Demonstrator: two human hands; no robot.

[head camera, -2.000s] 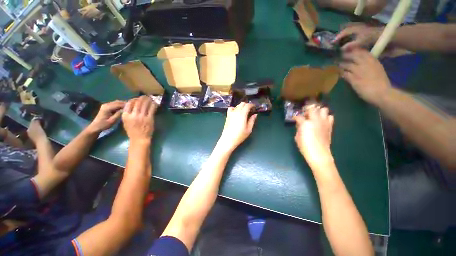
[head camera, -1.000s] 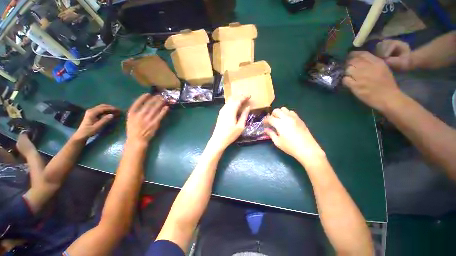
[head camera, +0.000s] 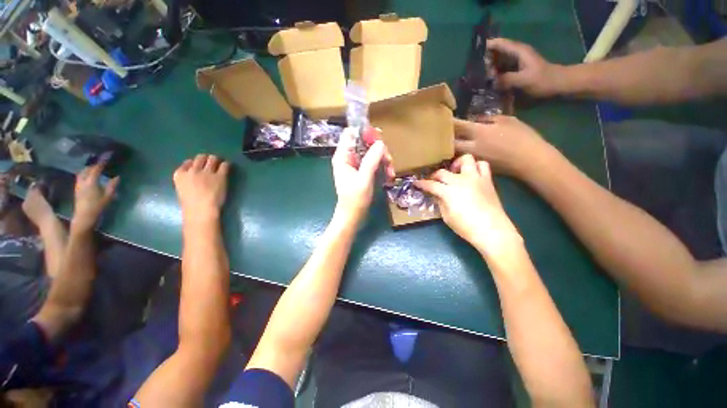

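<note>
An open carton (head camera: pixel 416 131) with a tan lid raised stands in front of me, its tray holding shiny clear bags (head camera: pixel 408 197). My left hand (head camera: pixel 360 167) is raised over the tray's left side and grips a small clear bag (head camera: pixel 356 103) with something reddish at its lower end. My right hand (head camera: pixel 469 196) has its fingertips in the tray, touching the bagged contents; whether it grips one cannot be told. Two more open cartons with bags inside stand side by side at the left (head camera: pixel 271 135) and beside it (head camera: pixel 319 131).
A person's hands at the right (head camera: pixel 510 143) work at another dark box (head camera: pixel 488 100). Another person's arm (head camera: pixel 201 187) rests on the green bench (head camera: pixel 279 231) at my left. A blue object (head camera: pixel 105 86) and cables lie far left. A large black unit stands at the back.
My left hand has lifted off the carton and now holds up a clear bag. The carton's lid leans farther right. The neighbour's hand at my left has drawn back from the boxes.
</note>
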